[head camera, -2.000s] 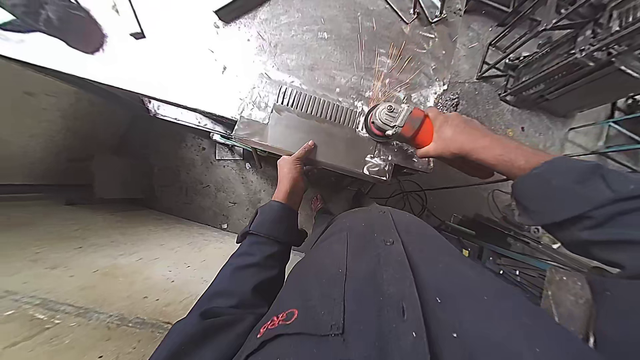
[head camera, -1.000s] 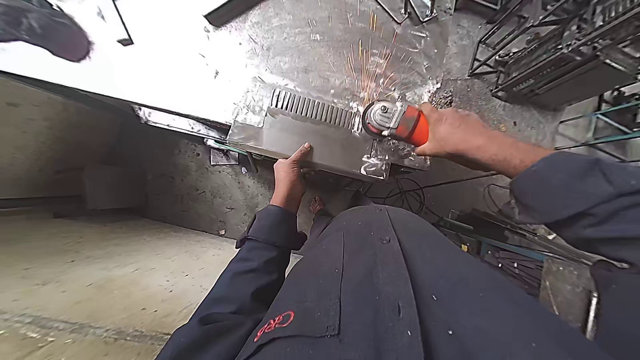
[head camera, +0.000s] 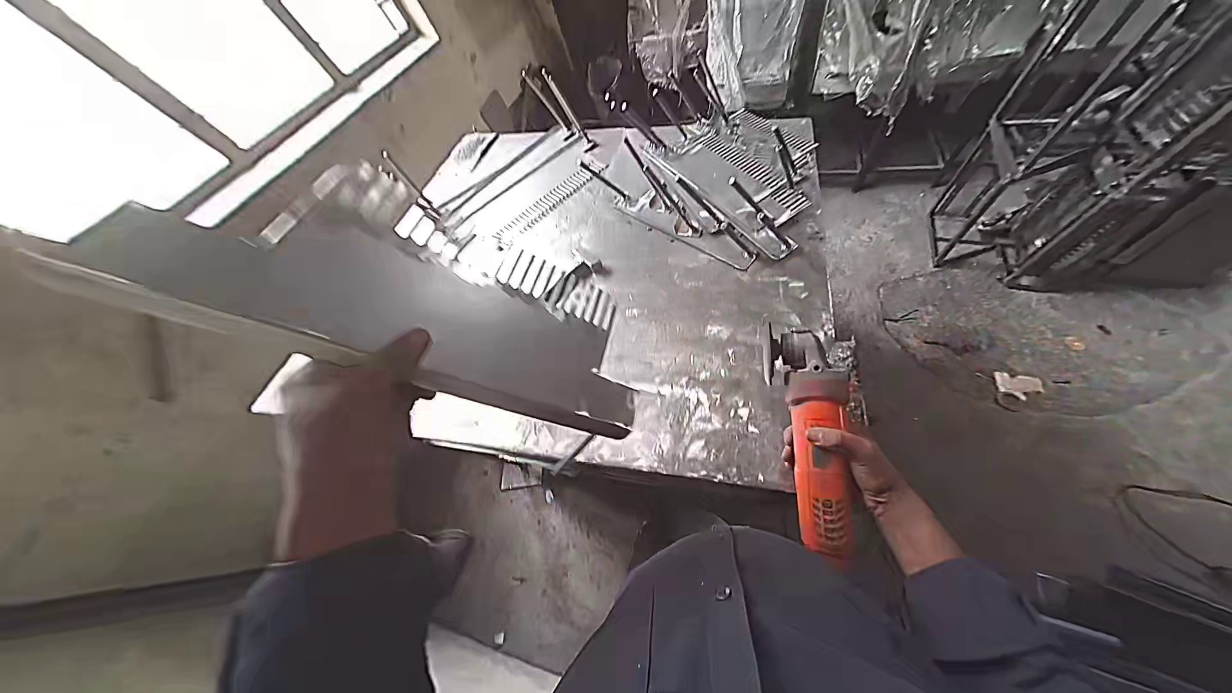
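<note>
My left hand (head camera: 346, 423) grips the near edge of a grey sheet-metal panel (head camera: 385, 308), lifted above the left part of the worktable; a row of slots runs along its far edge. Hand and panel are blurred by motion. In my right hand (head camera: 852, 457) is an orange angle grinder (head camera: 823, 472), held by its body at the table's right edge. Its disc points left, and no sparks show. Below the panel and to its right lies the scuffed metal tabletop (head camera: 712, 337).
Metal rods and strips (head camera: 693, 202) and slotted pieces (head camera: 751, 164) lie on the table's far half. Welded metal frames (head camera: 1078, 173) stand at the upper right. A window (head camera: 241, 77) is at the upper left. A cable (head camera: 1174, 520) lies on the floor at right.
My left hand has raised the panel off the tabletop and moved left with it. The grinder has come away from the panel, and the sparks have stopped. The view has swung up toward the table's far side.
</note>
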